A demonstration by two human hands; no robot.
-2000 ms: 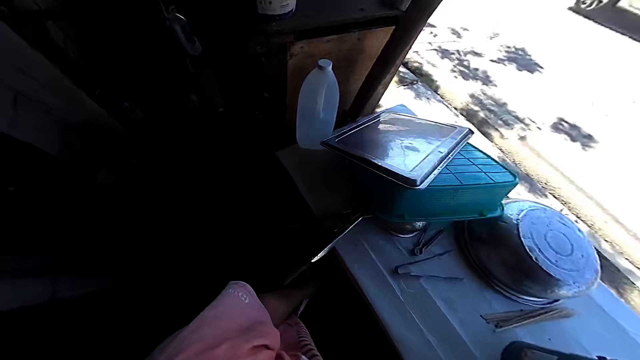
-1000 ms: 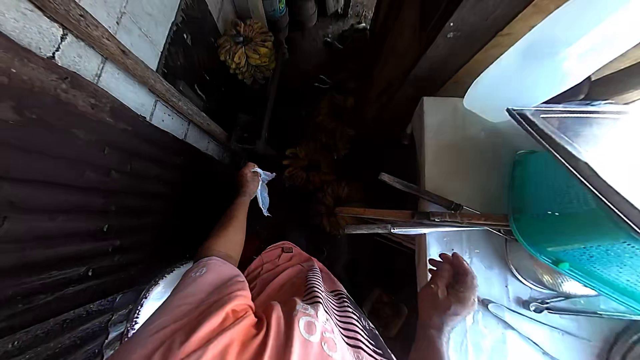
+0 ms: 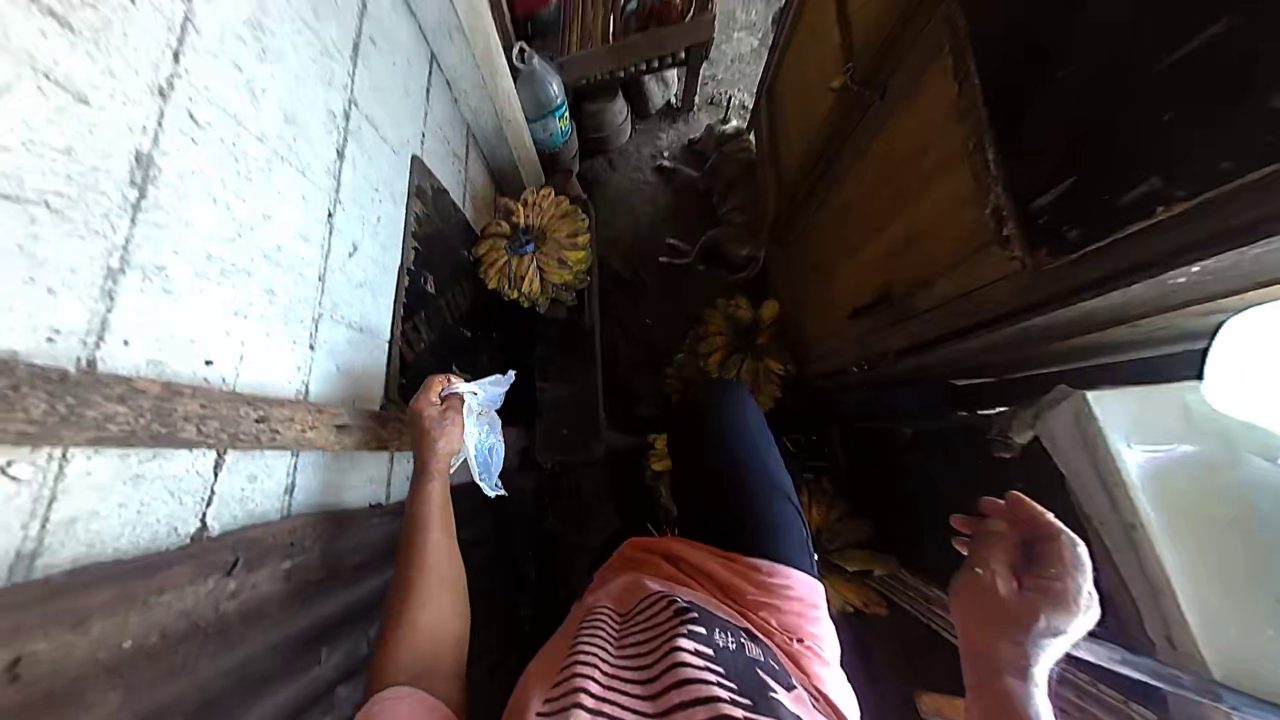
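My left hand (image 3: pixel 437 425) is closed around the top of a crumpled, translucent plastic bag (image 3: pixel 484 432), which hangs down to its right, in front of the wooden rail on the wall. Beyond this hand lies a round bunch of yellow bananas (image 3: pixel 535 248) with a dark tie at its middle. My right hand (image 3: pixel 1025 575) is at the lower right, fingers loosely curled and apart, holding nothing, beside the pale tabletop. Another banana bunch (image 3: pixel 740 345) sits on the dark floor past my knee, and more bananas (image 3: pixel 845 550) lie between my leg and my right hand.
A block wall with a wooden rail (image 3: pixel 200 408) runs along the left, above corrugated sheeting (image 3: pixel 200 610). A plastic bottle (image 3: pixel 543 100) stands at the back. An animal (image 3: pixel 728 195) lies on the floor. Wooden panels (image 3: pixel 890 190) and a pale table (image 3: pixel 1150 500) border the right.
The view has swung left, away from the table with the green basket. My right hand was over that table one second ago and is now beside its edge. The left hand still holds the bag.
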